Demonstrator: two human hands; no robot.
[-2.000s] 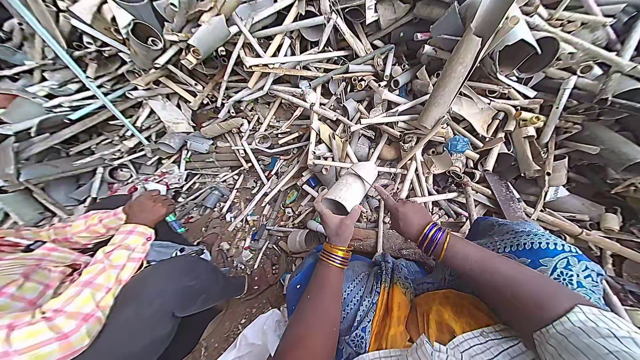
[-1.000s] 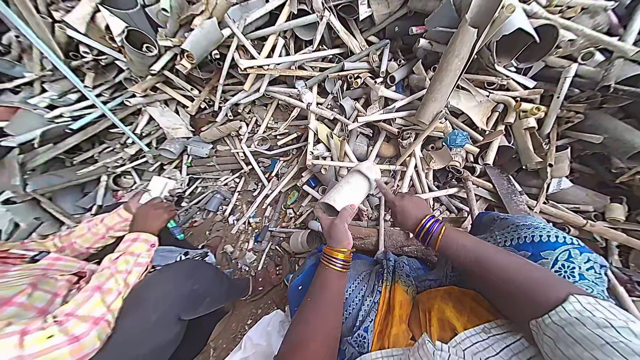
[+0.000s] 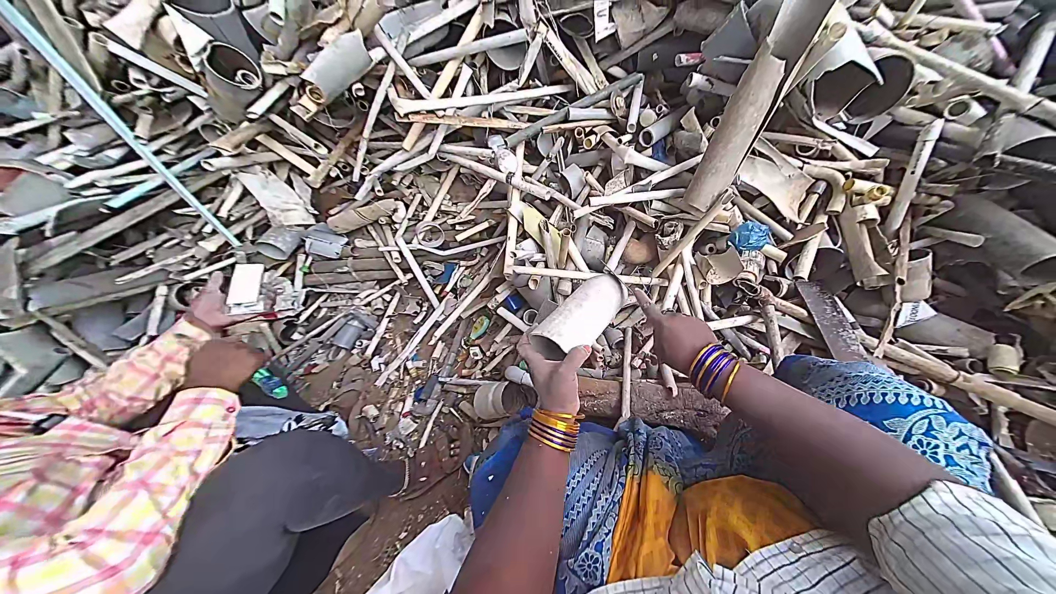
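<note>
A short, wide off-white plastic pipe piece point(image 3: 580, 315) is in my left hand point(image 3: 557, 375), which grips its lower, open end from below. The pipe lies tilted, with its far end up and to the right. My right hand point(image 3: 678, 334) is just right of that far end, its index finger pointing toward the rim; whether it touches the pipe or holds anything small, I cannot tell. Bangles circle both my wrists. Beneath my hands, a thick brown log point(image 3: 648, 402) lies across the ground in front of my lap.
A heap of scrap plastic pipes point(image 3: 462, 99) spreads ahead. One long grey pipe point(image 3: 738, 124) leans at upper right. A saw-like metal blade point(image 3: 829, 322) stands right of my right hand. At left sits a co-worker in a checked shirt point(image 3: 124, 495), holding a white piece point(image 3: 245, 286).
My right hand has drawn back a little from the pipe's far end. The co-worker's hands have moved apart, and the white piece is now held out farther toward the heap.
</note>
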